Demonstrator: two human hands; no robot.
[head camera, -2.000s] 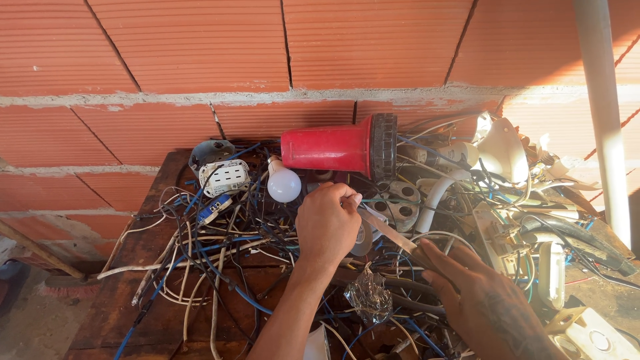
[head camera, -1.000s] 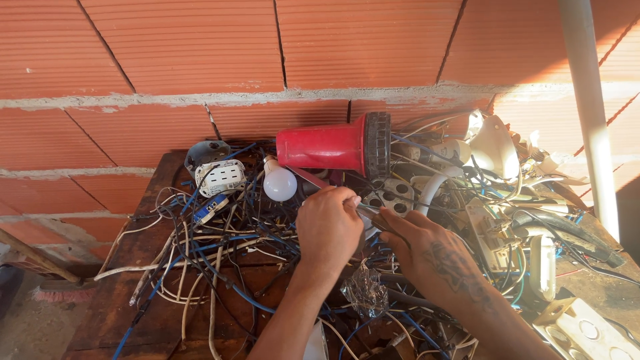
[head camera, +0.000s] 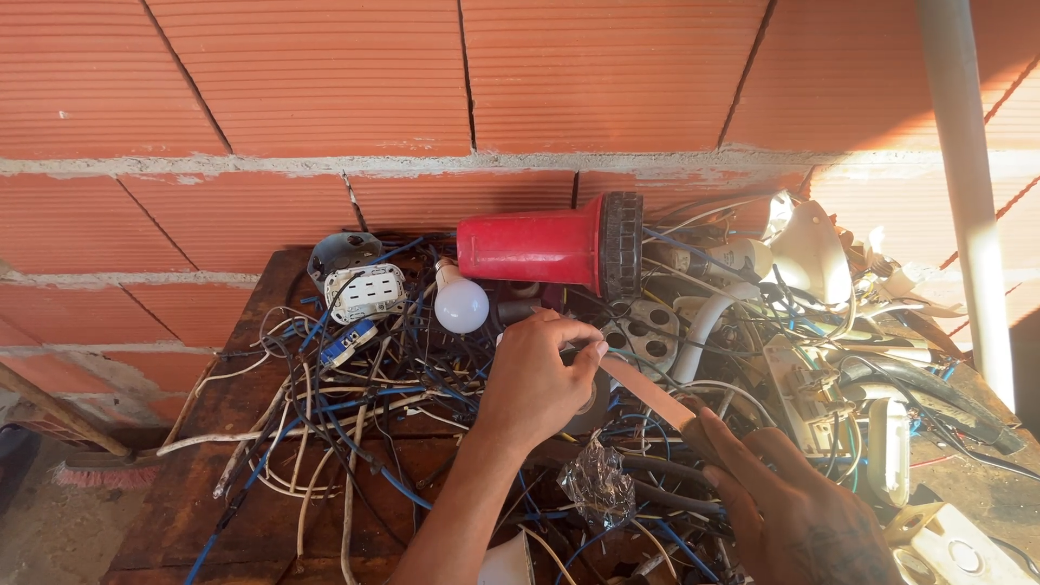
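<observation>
My left hand (head camera: 540, 382) is over the middle of a tangle of electrical wires (head camera: 349, 431), thumb and forefinger pinched together at the far end of a flat blade. What lies between those fingertips is too small to tell. My right hand (head camera: 780, 487), lower right, grips the handle of what looks like a knife (head camera: 650, 394), its blade pointing up and left. A white light bulb (head camera: 461, 305) lies left of my left fingers, with a red flashlight (head camera: 532, 248) behind. Crumpled clear plastic (head camera: 599, 483) sits between my forearms.
A brick wall (head camera: 520, 81) rises behind the wooden table (head camera: 187, 504). White outlet parts (head camera: 366, 292) lie left; a socket module (head camera: 812, 398), grey conduit (head camera: 934, 390) and switch plates (head camera: 934, 540) lie right. A pale pole (head camera: 967, 203) stands at the right.
The blade that reached left past my left hand one second ago now lies between my hands. My right hand has drawn back down and to the right; my left hand has stayed near the same place.
</observation>
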